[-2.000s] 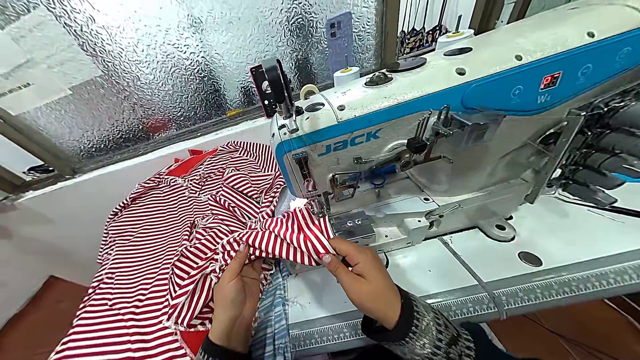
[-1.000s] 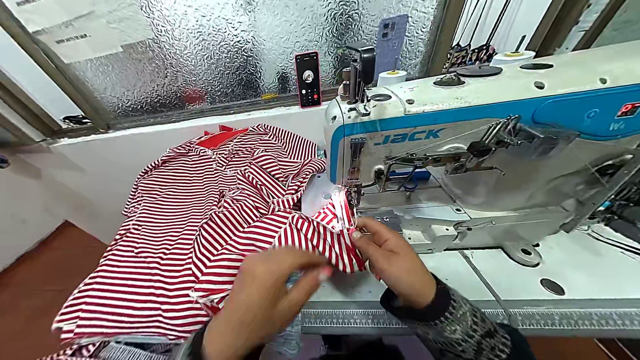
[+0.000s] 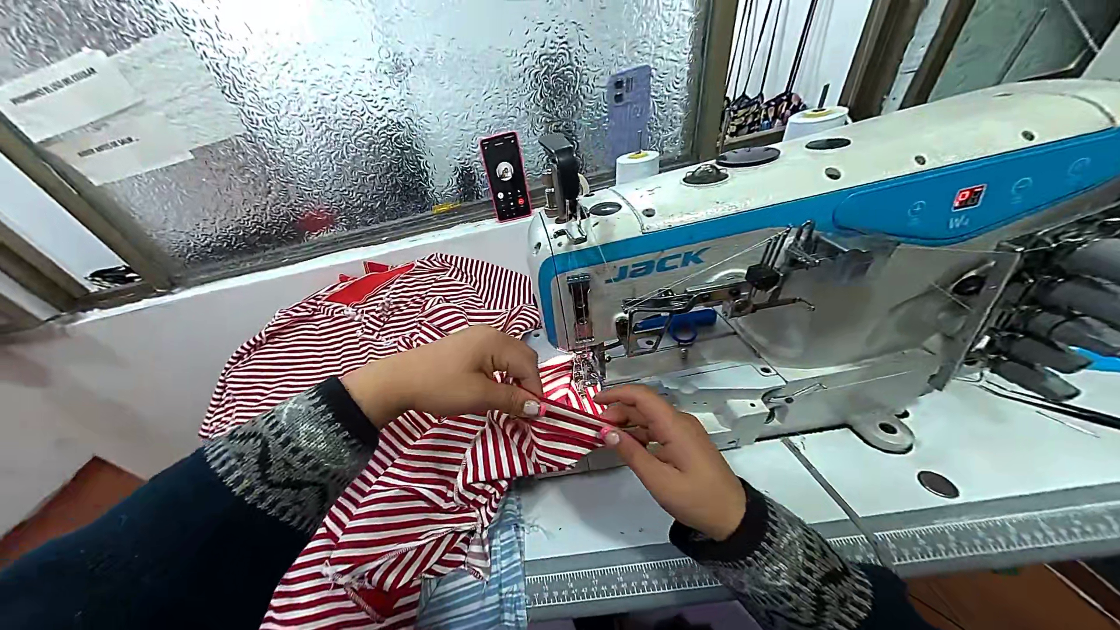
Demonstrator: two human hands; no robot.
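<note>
A red-and-white striped knit fabric [image 3: 402, 499] is bunched at the left of a white and blue Jack sewing machine [image 3: 682, 210] and hangs over the table's front edge. Part of it lies under the lit presser foot [image 3: 588, 372]. Just in front of the foot, my left hand [image 3: 464, 376] pinches a folded edge of the fabric between thumb and fingers. My right hand [image 3: 678, 455] pinches the same fold a little to the right, close to the foot. The needle tip is too small to make out.
Behind the machine stand a phone [image 3: 506, 175] on the sill and thread cones [image 3: 637, 166]. A measuring tape strip [image 3: 630, 577] runs along the table's front edge. Blue striped cloth [image 3: 477, 569] hangs below the fabric. Dark thread-guide parts [image 3: 1041, 306] stick out at the right.
My left hand, blurred over the lower fabric a second ago, is now up near the presser foot and grips the fold. My right hand has stayed close to the foot.
</note>
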